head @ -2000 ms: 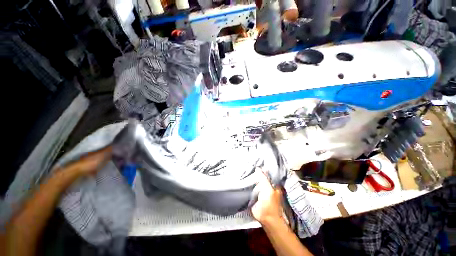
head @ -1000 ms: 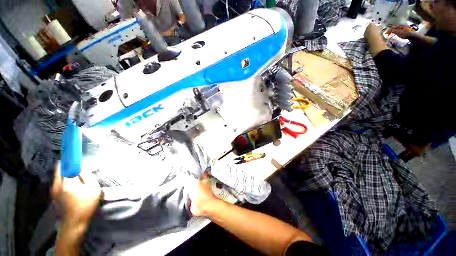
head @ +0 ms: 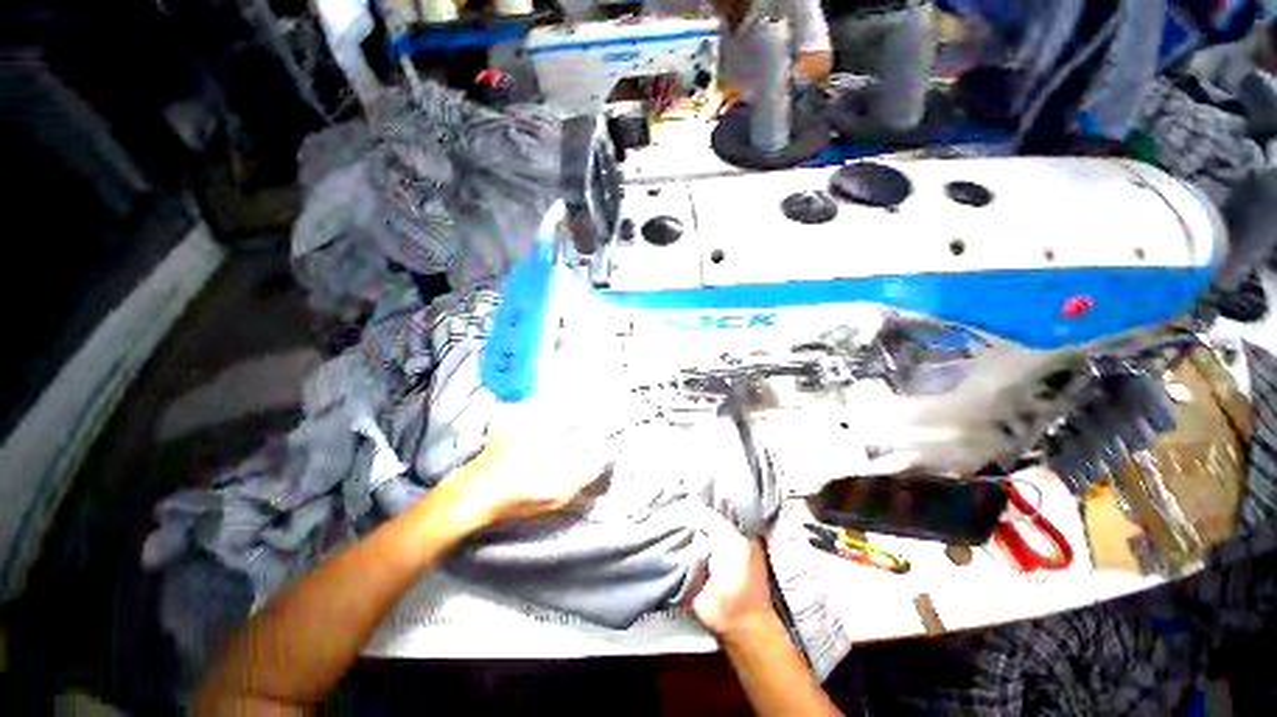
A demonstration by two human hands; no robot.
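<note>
A grey garment piece (head: 602, 560) lies bunched on the table in front of the white sewing machine (head: 896, 231). My left hand (head: 525, 476) lies on the cloth below the blue guard (head: 518, 329), its fingers partly lost in glare. My right hand (head: 731, 574) grips the cloth's right part, with a striped end hanging over the table edge beside it. The needle area is glared out. More grey striped cloth (head: 301, 448) trails left of my left hand.
A black phone (head: 910, 507), yellow and black snips (head: 857, 549) and red-handled scissors (head: 1034, 530) lie right of my right hand. Cardboard (head: 1190, 448) is at the right end. A cloth pile (head: 420, 189) stands behind left. A person's arm (head: 810, 42) shows at the back.
The view has swung back left from the crate side. My left hand has moved from beside the blue guard onto the cloth, nearer my right hand. The cloth is bunched closer together.
</note>
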